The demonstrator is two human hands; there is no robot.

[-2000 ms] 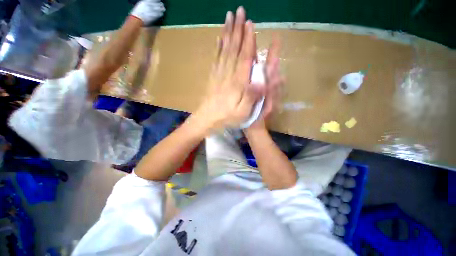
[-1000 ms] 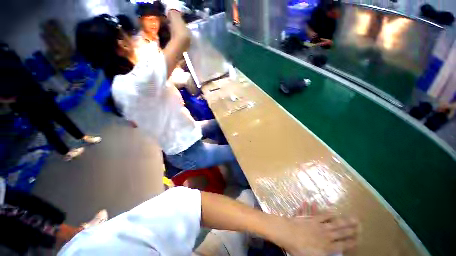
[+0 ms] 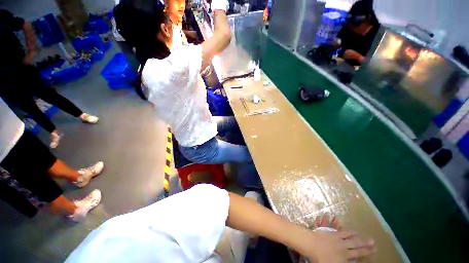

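My left hand is at the bottom right, palm down with fingers spread to the right, over the near end of the tan board. The fingertips of my right hand show just beyond it. A thin white edge of a round part shows between the two hands, which press it from both sides. Most of the part and of my right hand is hidden behind my left hand and forearm.
A green belt runs along the board's right side, with a black item on it. A person in white sits at the board on a red stool. Thin rods lie farther up. People stand at left.
The view has swung left and up from the hands and lap to along the board. The bottle and yellow scraps have left the picture. My hands still press the white part.
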